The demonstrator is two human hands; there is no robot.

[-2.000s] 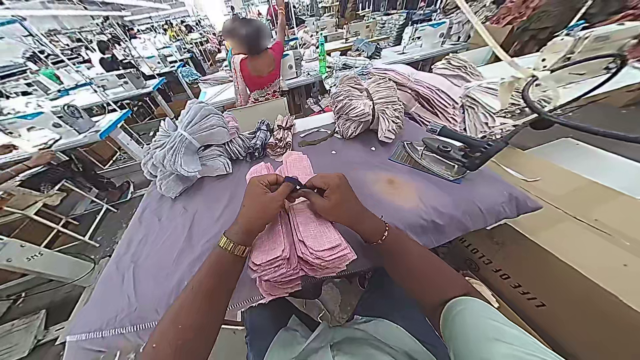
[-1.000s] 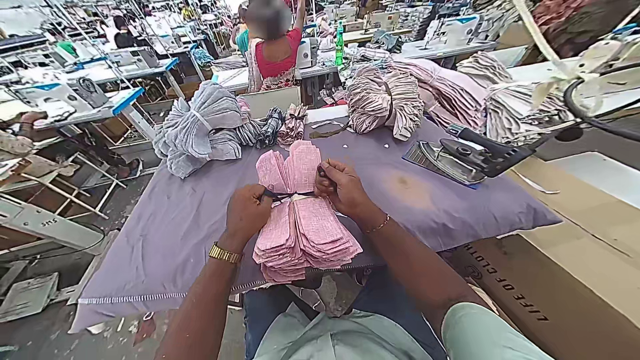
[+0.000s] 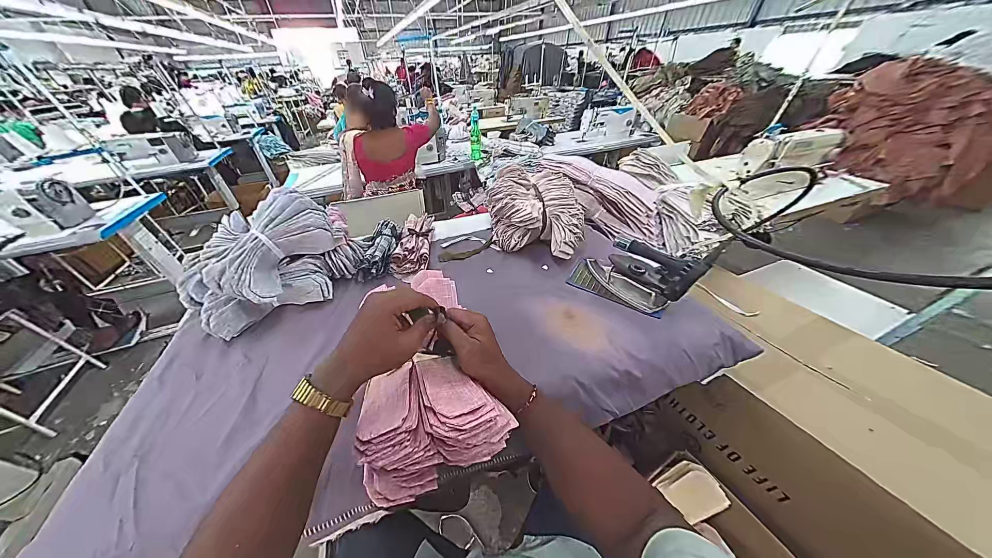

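Pink cut fabric pieces (image 3: 434, 418) lie stacked in a bundle at the near edge of the purple cloth-covered table (image 3: 256, 418). A dark strip of cloth (image 3: 438, 345) runs around the bundle's middle. Above it, my left hand (image 3: 387, 329) and my right hand (image 3: 477, 345) meet, fingertips pinching the strip's ends; the exact form of the strip between them is hidden by the fingers. The bundle's upper part shows behind my hands.
Grey fabric bundles (image 3: 267, 252) sit at the table's back left, small checked bundles (image 3: 413, 244) beside them. A tied striped bundle (image 3: 535, 209) is at the back. An iron (image 3: 647, 267) rests on the right; cardboard boxes (image 3: 775, 449) adjoin that side. A person (image 3: 387, 147) is beyond the table.
One second ago my hands were apart, at either side of the bundle, pulling the dark strip; now they are together above its middle. The view has tilted up.
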